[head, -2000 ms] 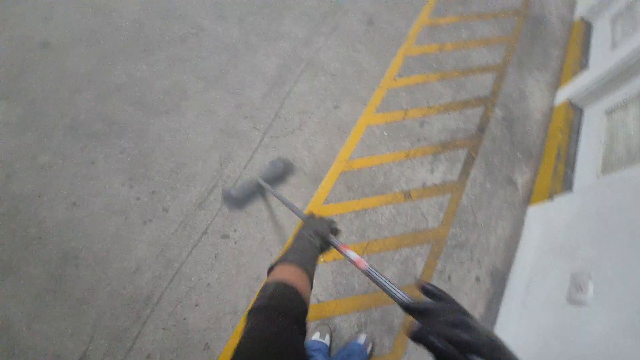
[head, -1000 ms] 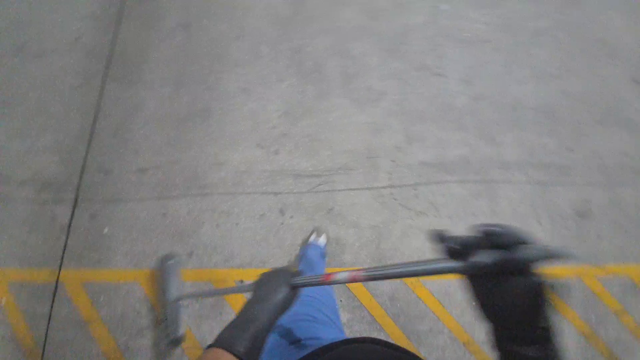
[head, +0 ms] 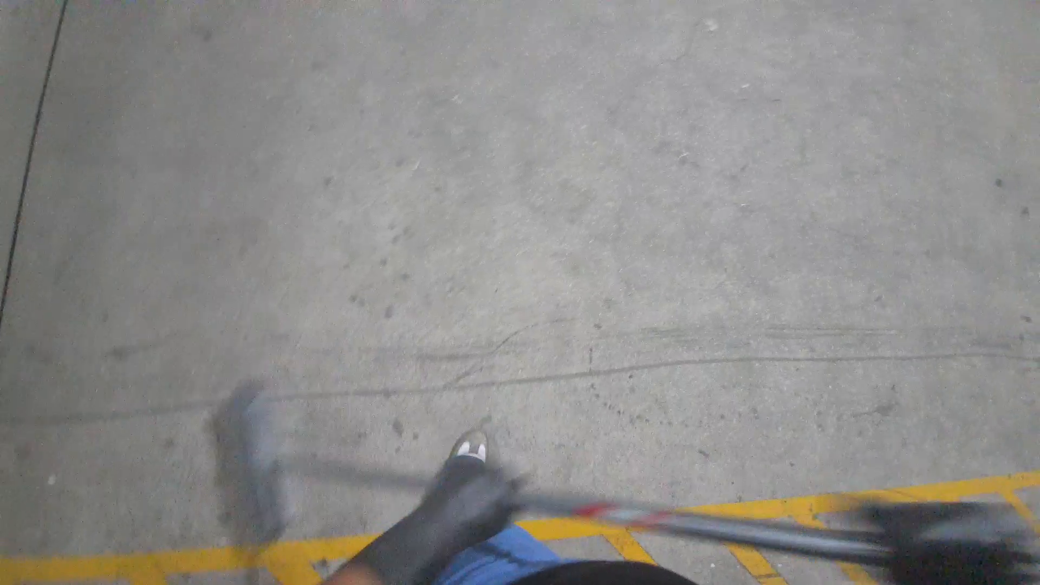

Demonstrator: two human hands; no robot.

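A push broom's long metal pole (head: 731, 528) crosses the lower part of the head view, almost level, with red and white marks near its middle. My left hand (head: 471, 504), in a dark glove, is closed around the pole nearer the broom head. At the lower right, my right hand (head: 951, 536), black-gloved and blurred, grips the other end. The grey broom head (head: 256, 467) is at the lower left, blurred, over the concrete floor beside the yellow line. Whether its underside touches the floor cannot be told.
Grey concrete floor (head: 569, 203) with dark scuffs and spots fills most of the view. A dark joint (head: 28, 162) runs along the left. Yellow painted hatching (head: 756, 508) lies along the bottom. My shoe (head: 470, 447) stands just beyond it.
The view has turned away from the white wall structure seen two seconds ago. Both hands have stayed on the pole. Since one second ago, the broom head has moved from the yellow line onto the grey floor.
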